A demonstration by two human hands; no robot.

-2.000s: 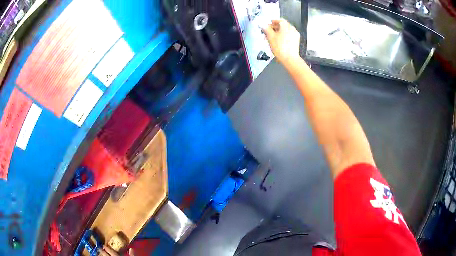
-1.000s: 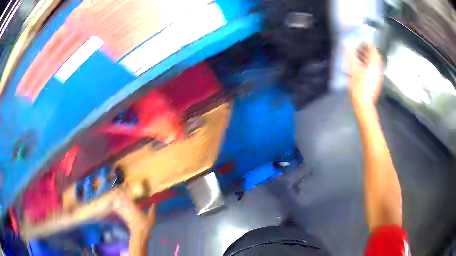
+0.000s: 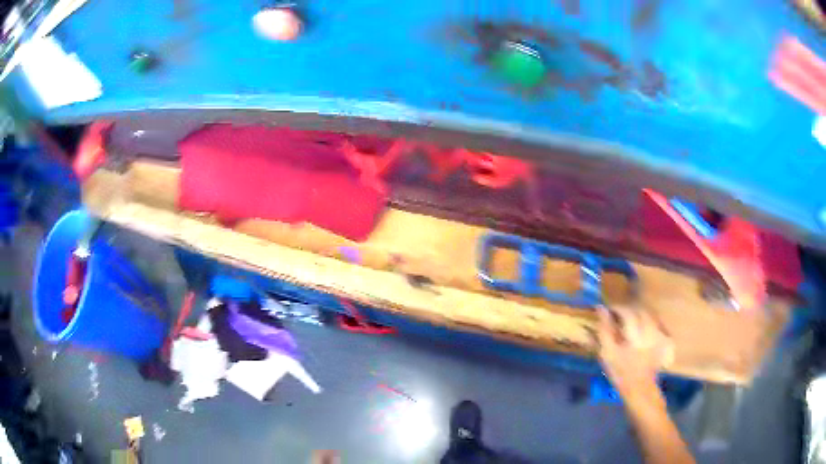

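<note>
The small blue cutting die [image 3: 533, 272], a frame with cross bars, lies on the wooden ledge [image 3: 426, 304] of the press. My right hand [image 3: 637, 343] is blurred at the die's lower right, fingers apart, with nothing visible in it; contact with the die is unclear. A dark red sheet [image 3: 281, 186] lies across the pad and hangs onto the ledge at the left. An orange-red piece [image 3: 738, 258] lies at the right with another blue die [image 3: 696, 219] on it. My left hand is not recognisable; a small skin-coloured blur shows at the bottom edge.
The blue press head [image 3: 380, 63] with green and pinkish knobs spans the top. A blue scrap bin [image 3: 113, 290] with red scraps stands at left. White, black and purple scraps [image 3: 258, 340] lie on the floor. A dark shoe [image 3: 465, 430] shows at bottom.
The view has swung left along the press, so the die appears further right. The white table has left view. My right hand now shows by the ledge; my left hand is no longer clearly seen.
</note>
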